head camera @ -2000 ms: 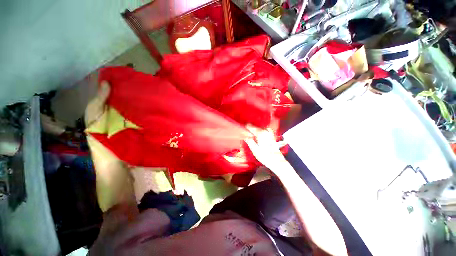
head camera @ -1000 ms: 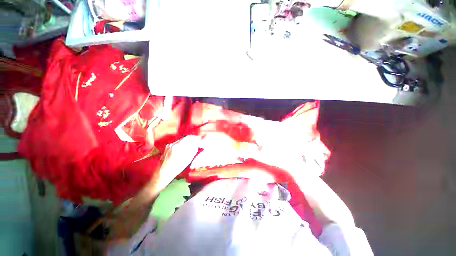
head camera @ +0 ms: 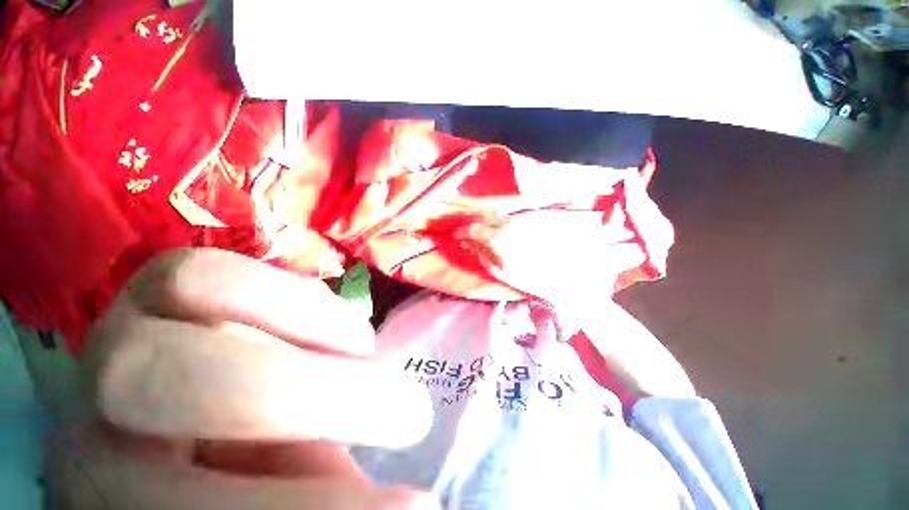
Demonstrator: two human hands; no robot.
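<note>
A bright red garment piece (head camera: pixel 439 184) lies bunched across my lap along the table's front edge. Parts of it are washed out by glare. My right hand (head camera: pixel 543 239) is on its right part and seems to grip the cloth; its fingers are overexposed. My left hand (head camera: pixel 249 349) is large, close to the camera and blurred. Its fingers point right with gaps between them and nothing shows in it. It hides part of my lap and of the red cloth behind. Red garments with gold motifs (head camera: pixel 110 129) and gold edging hang at the left.
The white machine table (head camera: pixel 518 50) spans the top. Black scissor handles (head camera: pixel 829 75) lie at its right end, beside other dark, unclear items. My printed light shirt (head camera: pixel 498 398) is below the cloth. Grey floor (head camera: pixel 787 269) shows at the right.
My left hand has left the red cloth and come up close to the camera. My right hand stays on the cloth. The view has shifted, so the table and red heap sit higher.
</note>
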